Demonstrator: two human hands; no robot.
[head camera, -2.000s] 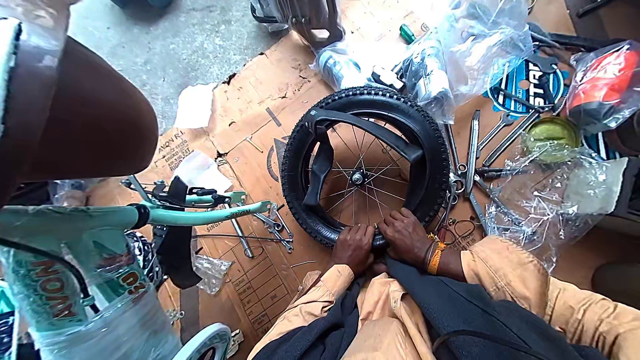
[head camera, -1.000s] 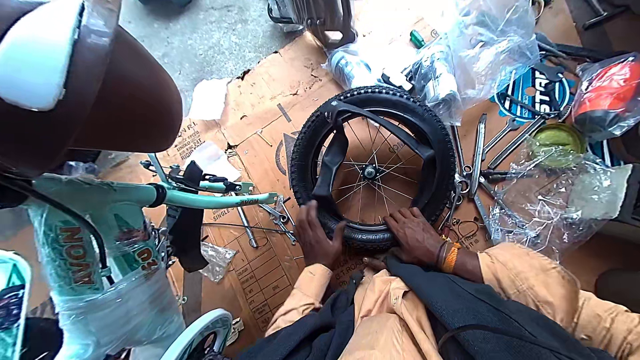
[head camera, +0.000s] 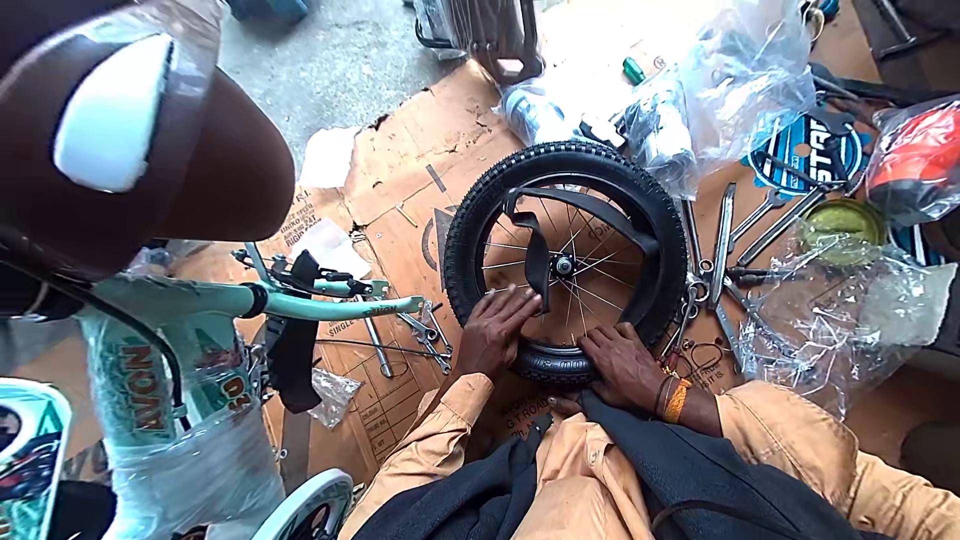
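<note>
A spoked bicycle wheel lies flat on cardboard in front of me, with a knobby black tyre around its rim. A flattened black inner tube hangs partly out of the tyre across the spokes. My left hand is at the wheel's lower left, fingers over the rim and touching the loose end of the tube. My right hand grips the tyre and rim at the lower right, its thumb hidden. Between both hands the near part of the tyre shows beside the bare rim.
A mint-green bicycle frame in plastic film and a brown saddle stand at left. Several spanners, a green lid, crumpled plastic film and a bagged red item lie at right. More small spanners are left of the wheel.
My left hand has gone from the tyre's near edge, lifted off, and now lies over the rim at the tube's loose end. The tube inside the wheel has shifted. My right hand stays at the near side.
</note>
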